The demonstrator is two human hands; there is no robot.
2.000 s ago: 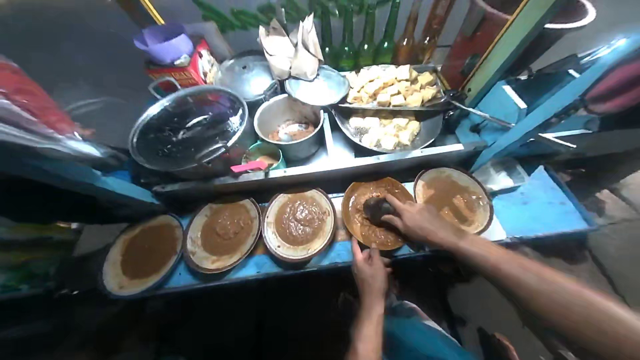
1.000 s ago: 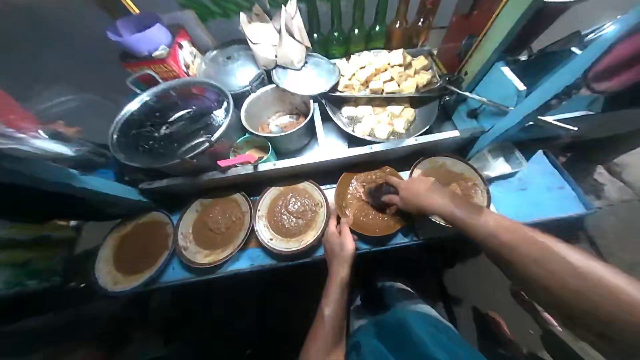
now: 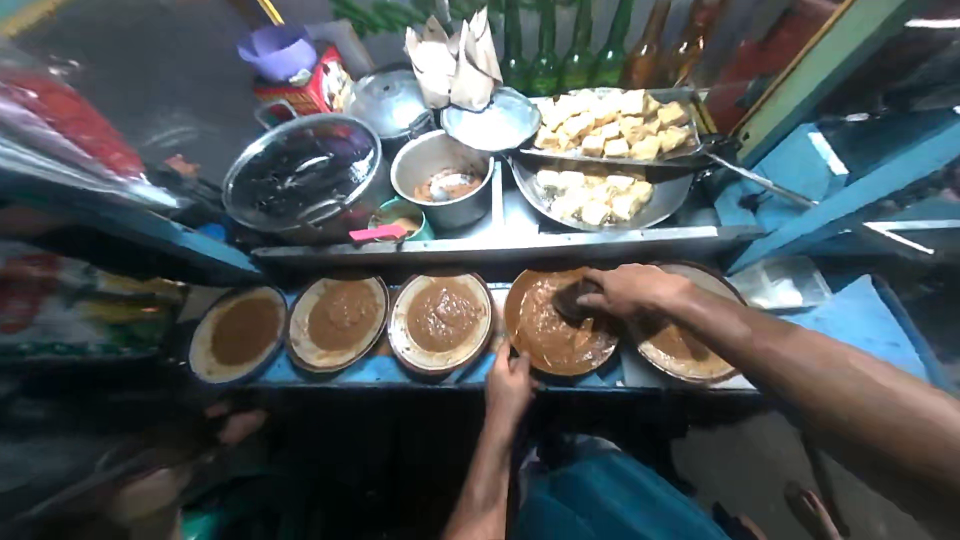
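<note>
My right hand grips a dark pestle, whose head sits in brown sauce inside a brown mortar dish. At the near left rim of that dish is my left hand, fingers against the edge. Other round dishes of brown sauce stand in the same row: one pale-rimmed dish just left, another dish beyond it, and a third dish at the far left. The dish on the right is partly hidden under my right forearm.
Behind a metal ledge stand a large lidded pot, an open pot, a green cup, a wok of frying tofu and a tray of fried tofu cubes. Glass bottles line the back. A clear container sits right.
The pestle has shifted within the brown dish while staying in my right hand. My left hand remains by the dish's near left rim. The view has moved a little.
</note>
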